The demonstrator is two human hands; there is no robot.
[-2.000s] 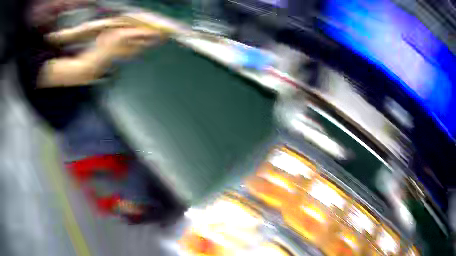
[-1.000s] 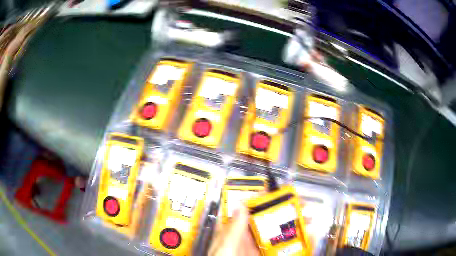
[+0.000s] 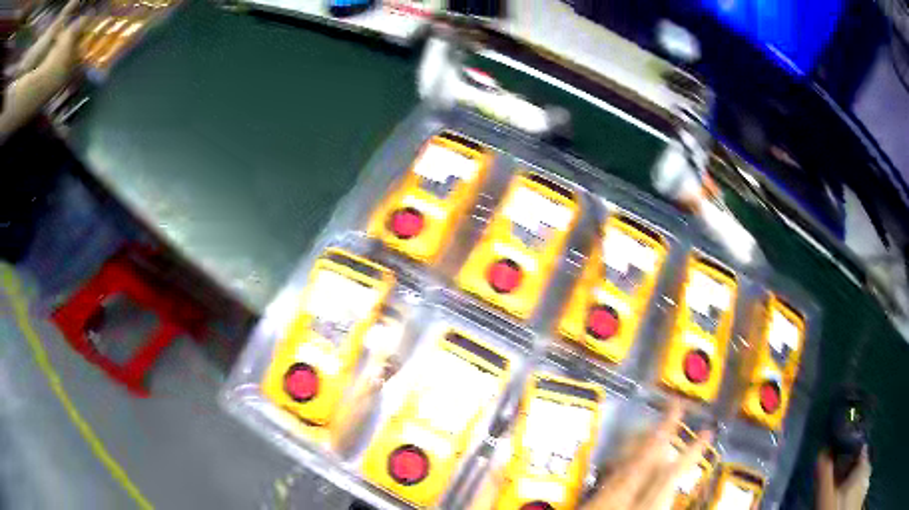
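A clear blister tray (image 3: 237, 396) holds yellow handheld devices (image 3: 520, 244) in two rows, with white labels and red spots facing up. My left hand (image 3: 643, 468) reaches over the lower row with fingers extended on a yellow device (image 3: 695, 478), partly hidden; its grip is unclear. My right hand (image 3: 847, 486), cut off by the lower edge, holds a black barcode scanner (image 3: 849, 428) right of the tray.
White barcode scanners (image 3: 498, 98) lie behind the tray on the green bench (image 3: 269, 129). A blue-lit monitor (image 3: 772, 30) stands at the back right. A coworker's hand (image 3: 45, 70) is at far left, above a red stool (image 3: 125, 314).
The view has swung, and the tray appears further right. The device raised in my left hand a second ago is now low at the lower row. The right hand and black scanner have come into view.
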